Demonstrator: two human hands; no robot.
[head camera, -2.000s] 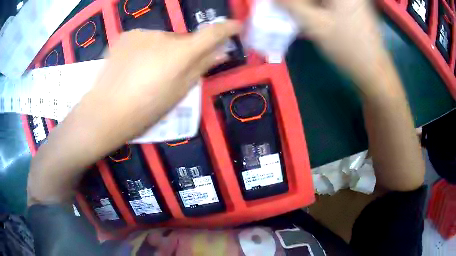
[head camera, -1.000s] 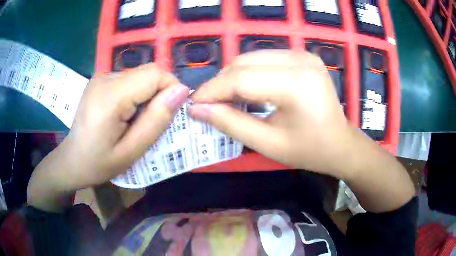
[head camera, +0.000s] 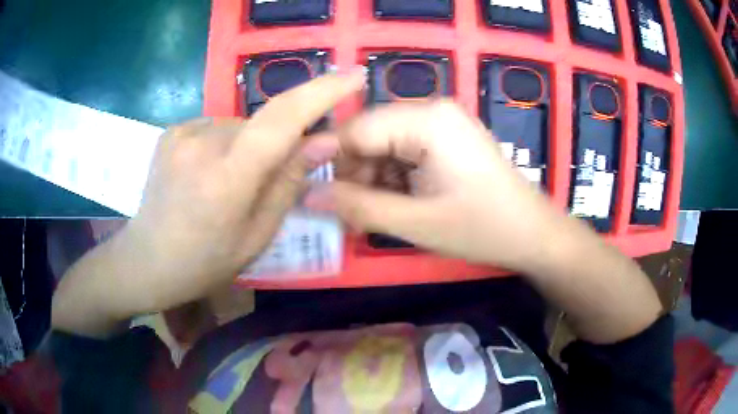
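Note:
My left hand (head camera: 218, 202) holds a wide white label strip (head camera: 81, 149) that trails out to the left; its lower end shows below my fingers. My right hand (head camera: 453, 186) is beside it, thumb and fingers bent near the strip; both hands are blurred, and whether the right fingers pinch a label cannot be told. They are over the front-left pockets of a red-orange foam tray (head camera: 469, 267). Black phones with orange rings lie in the pockets. The phones at the right, such as this phone (head camera: 596, 154), show white labels; the lower parts of the front-left ones are mostly hidden.
The tray lies on a green bench (head camera: 146, 48) whose front edge crosses below it. Another loaded red tray (head camera: 723, 36) is at the far upper right. A brown cardboard box (head camera: 665, 279) and pale crumpled material are below the bench edge. My printed shirt is at the bottom.
The tray sits further right and slightly lower in view. My left index finger has stretched out towards the upper right, and the strip's lower end has swung down. The strip still trails left.

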